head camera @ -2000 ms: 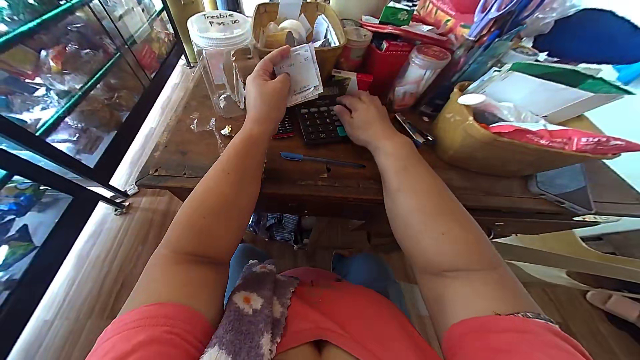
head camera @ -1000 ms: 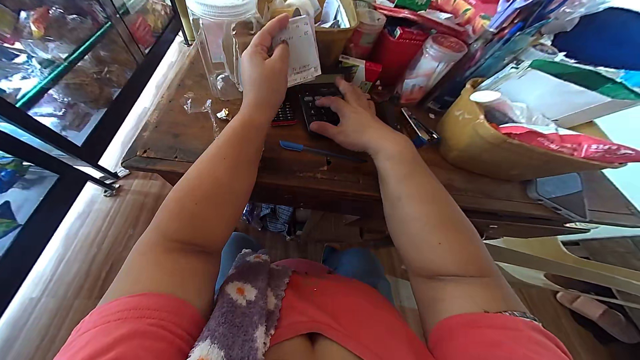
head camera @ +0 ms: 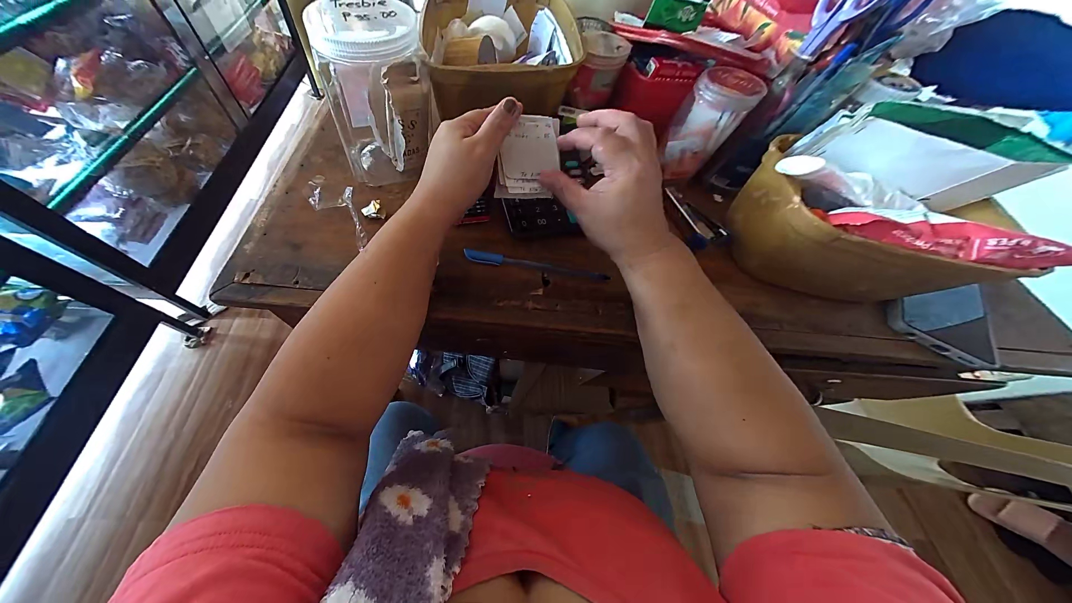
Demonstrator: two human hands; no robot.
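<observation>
My left hand (head camera: 471, 152) holds a small stack of paper slips (head camera: 530, 155) by its left edge, thumb on top; the slips bear handwriting. At the stack's right side is my right hand (head camera: 615, 180), fingers curved and apart, its thumb at the lower right corner of the slips. Whether it grips them I cannot tell. Beneath the slips and the right hand lies a black calculator (head camera: 540, 219), partly hidden. A blue pen (head camera: 536, 265) lies on the wooden desk in front of it. Part of a red and black object (head camera: 476, 213) shows beside the calculator.
A clear plastic jar (head camera: 368, 92) and a tan container of papers (head camera: 502, 79) stand behind the left hand. To the right are a red-lidded jar (head camera: 712, 121), several pens (head camera: 699, 219), a wide tan basket (head camera: 846, 260) and a phone-like device (head camera: 946, 322). A glass display case (head camera: 126, 126) stands left.
My right hand has lifted off the calculator keys and come to the slips. My left hand has brought the slips lower, over the calculator.
</observation>
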